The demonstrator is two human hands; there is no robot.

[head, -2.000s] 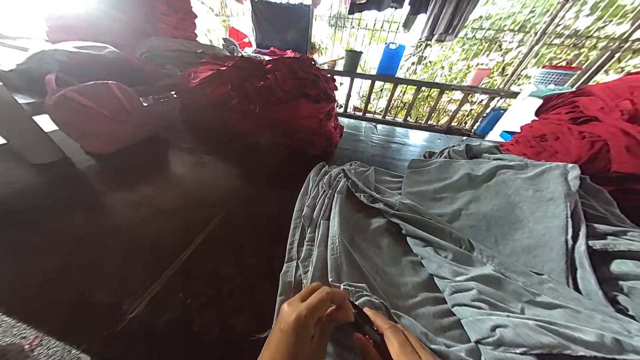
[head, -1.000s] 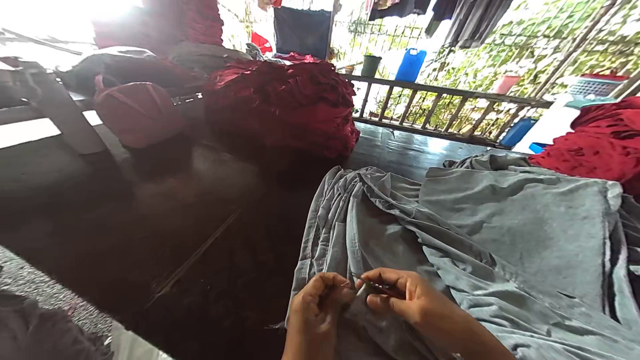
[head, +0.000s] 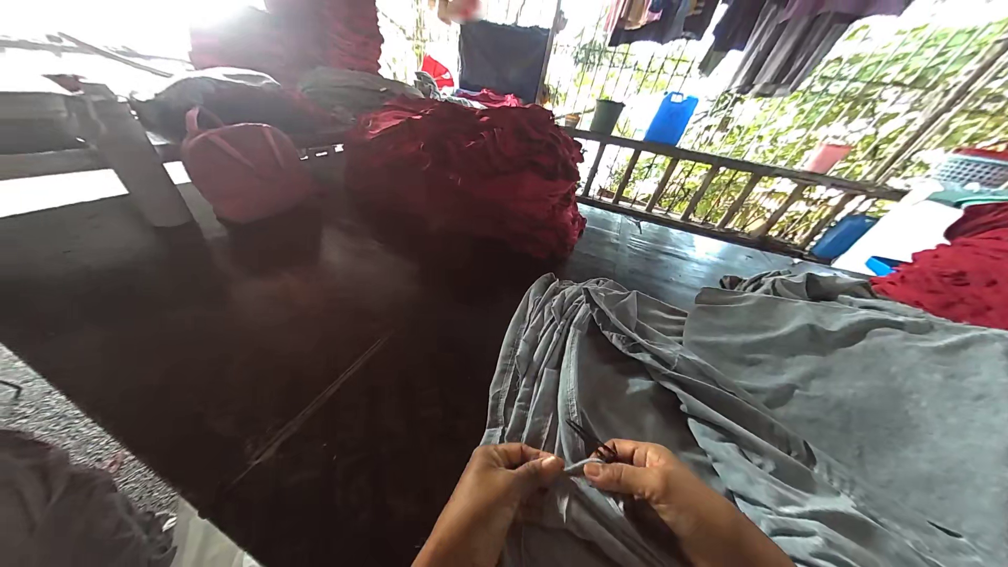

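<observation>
Grey fabric garments (head: 835, 378) lie in folds over the dark tabletop, their seamed edges gathered in front of me. My left hand (head: 508, 476) pinches an edge of the grey fabric between thumb and fingers. Close beside it on the right, my right hand (head: 642, 476) pinches the same edge. Small dark thread snips (head: 591, 441) also sit in my right hand, their points sticking out up and to the left above its thumb. Whether the blades are apart is too small to tell.
A large pile of red fabric (head: 472, 173) stands at the back of the dark table (head: 315, 378), with a pink backpack (head: 248, 169) left of it. More red fabric (head: 961, 268) lies at right. Behind runs a wooden railing (head: 732, 169) with a blue container (head: 671, 118) on it.
The dark snips, hidden one second ago, now show above my right thumb. My hands were closer together two seconds ago and now hold the edge between their fingertips.
</observation>
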